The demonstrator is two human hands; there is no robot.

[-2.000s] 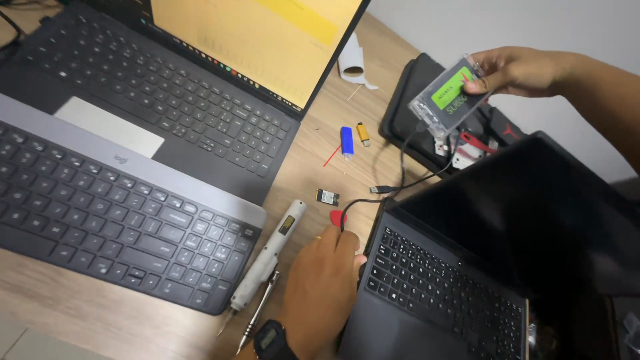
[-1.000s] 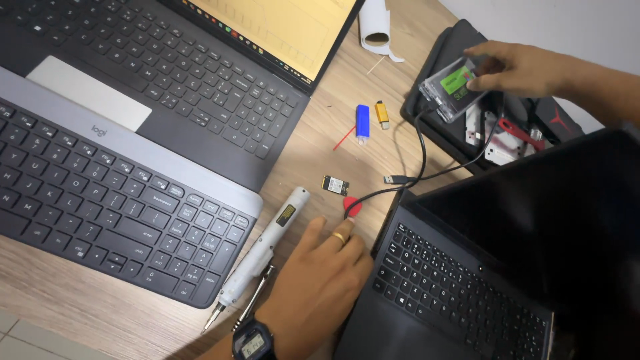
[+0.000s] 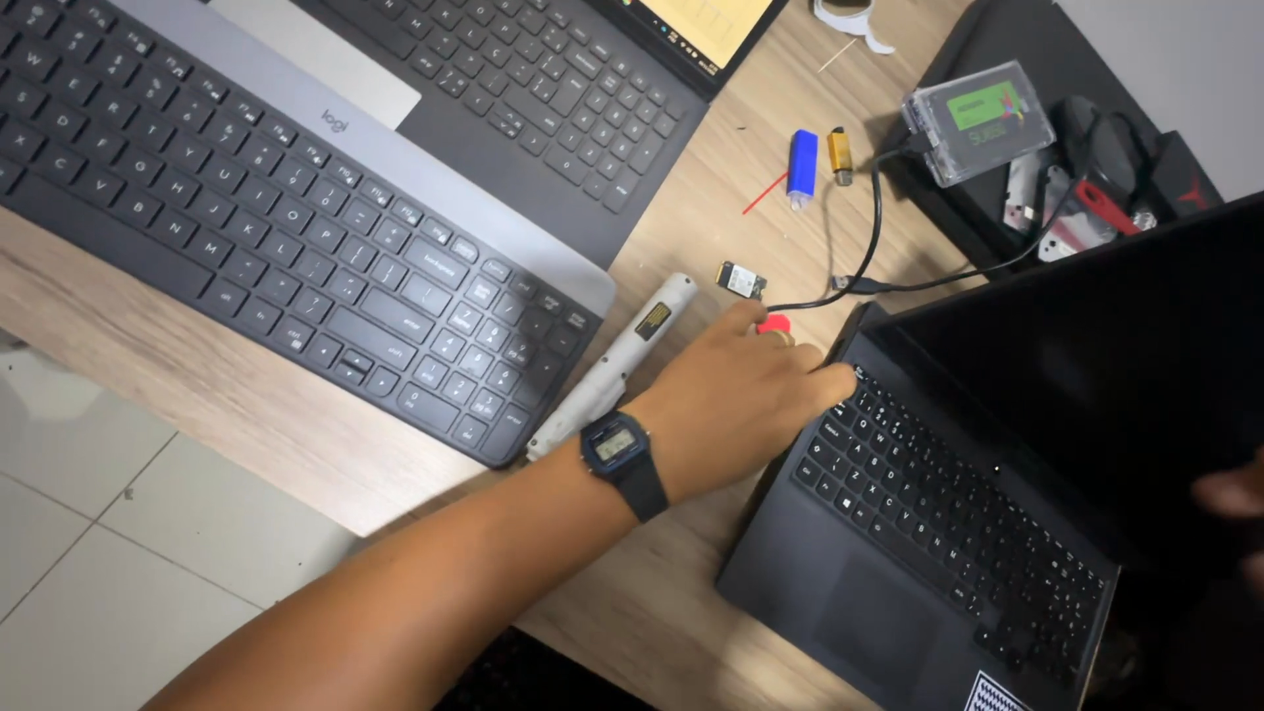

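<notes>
My left hand (image 3: 741, 400), with a digital watch on its wrist, is at the back left corner of the dark laptop (image 3: 839, 583), fingers bent over its edge. A black cable (image 3: 874, 222) runs to its index finger; whether I grip it is unclear. A red pick (image 3: 775, 324) and a small M.2 drive board (image 3: 741, 279) lie by the fingertips. The clear enclosure with an SSD (image 3: 980, 122) rests on a black case, cable attached. A USB plug (image 3: 854, 285) lies on the table. Only blurred fingers of my right hand (image 3: 1234, 494) show, before the laptop's dark screen.
A grey pen-shaped electric screwdriver (image 3: 612, 365) lies between my left forearm and the Logitech keyboard (image 3: 296, 227). Another laptop (image 3: 553, 89) is behind the keyboard. A blue lighter (image 3: 803, 168) and a yellow USB stick (image 3: 840, 156) lie near the black case (image 3: 948, 212).
My right hand has let go of the SSD enclosure and moved down to the right edge of view. My left hand has shifted to the laptop's corner. The view has moved closer.
</notes>
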